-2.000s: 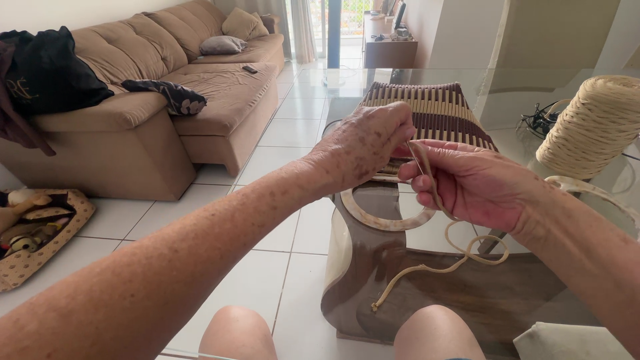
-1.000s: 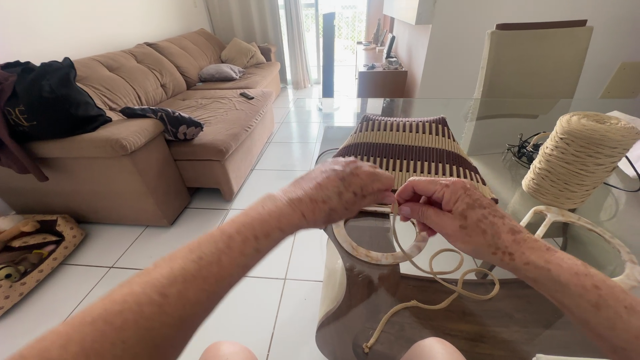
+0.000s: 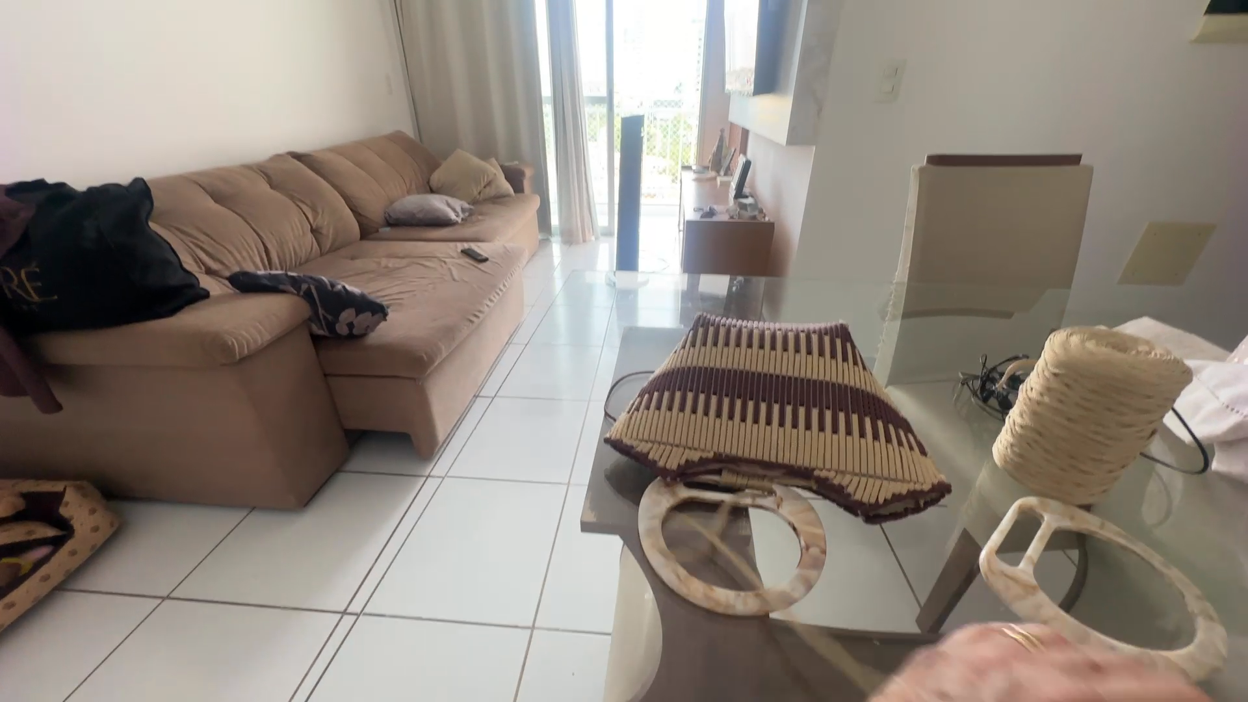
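At the bottom right edge, one blurred hand with a ring shows only in part, just below a loose marbled bag handle (image 3: pixel 1111 595); its fingers are cut off and which hand it is cannot be told for certain. A woven cord bag (image 3: pixel 780 409) in beige and dark maroon lies on the glass table. At its near edge a round marbled handle (image 3: pixel 733 548) lies flat, touching the bag. A blurred strand of beige cord (image 3: pixel 829 643) runs from the handle toward the hand. A spool of cream cord (image 3: pixel 1087 414) stands at the right.
Black cables (image 3: pixel 990 385) and a white cloth (image 3: pixel 1219 400) lie near the spool. Beyond the glass table stands a chair (image 3: pixel 994 234). At the left are a brown sofa (image 3: pixel 263 409) with a black bag (image 3: pixel 97 258) and a patterned box (image 3: pixel 73 556) on the tiled floor.
Both hands have left the area above the round handle, where they held the cord together. One hand now shows at the bottom right. The bag is in fuller view.
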